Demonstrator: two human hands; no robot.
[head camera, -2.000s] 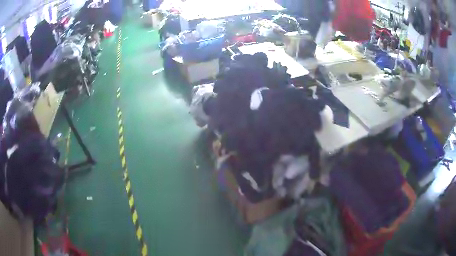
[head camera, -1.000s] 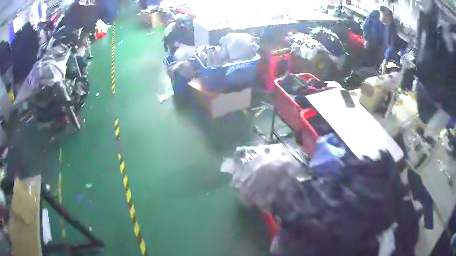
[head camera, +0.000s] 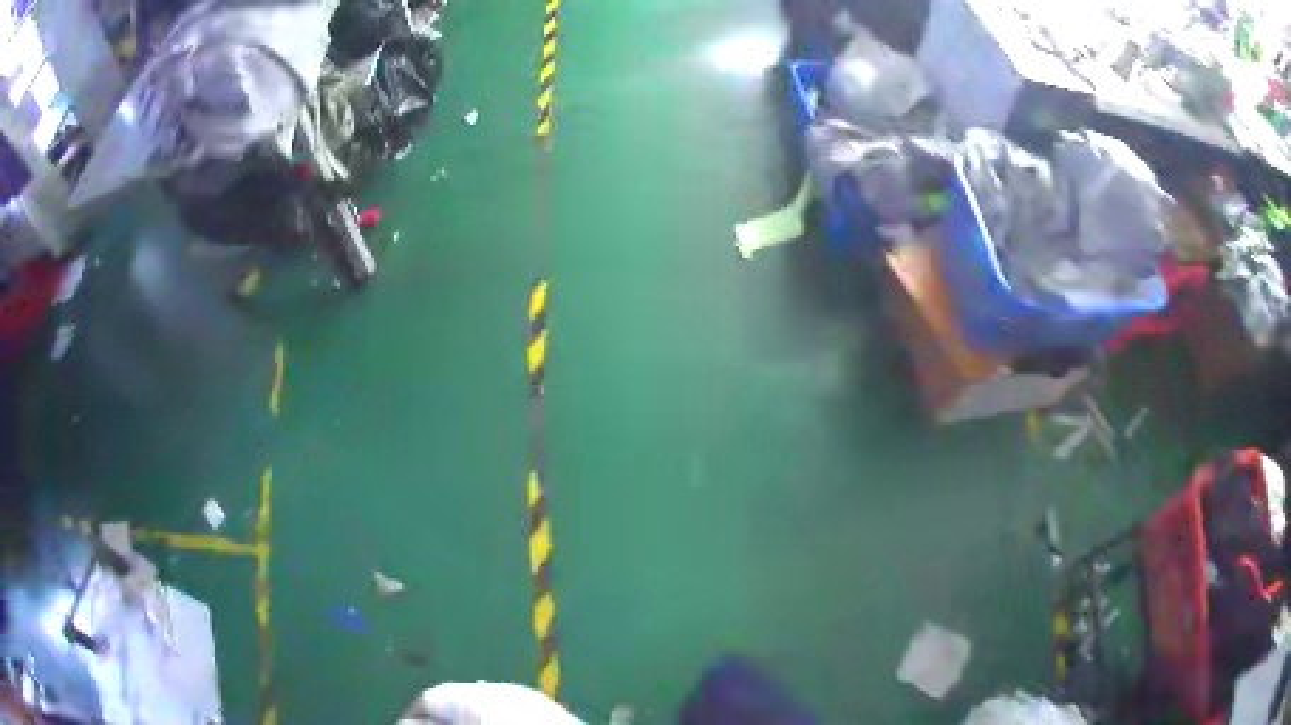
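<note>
Neither my left hand nor my right hand can be made out. A rounded white shape (head camera: 489, 704) and a dark blue shape (head camera: 743, 695) are cut off by the bottom edge; I cannot tell what they are. In front lies the green floor (head camera: 680, 467) with a yellow-black tape line (head camera: 538, 531). A blue crate (head camera: 998, 305) heaped with grey cloth (head camera: 1076, 213) stands at the upper right, by a cardboard carton (head camera: 1012, 395).
A red crate (head camera: 1172, 595) with dark contents stands at the lower right. A pale scrap (head camera: 934, 659) lies on the floor. Grey and dark cloth (head camera: 234, 106) is heaped at the upper left. A white table corner (head camera: 970, 64) juts in at the upper right.
The view has moved forward along the aisle and tilted down. The blue crate appears closer and farther right. The large dark garment heap and the long table beside it have left the view.
</note>
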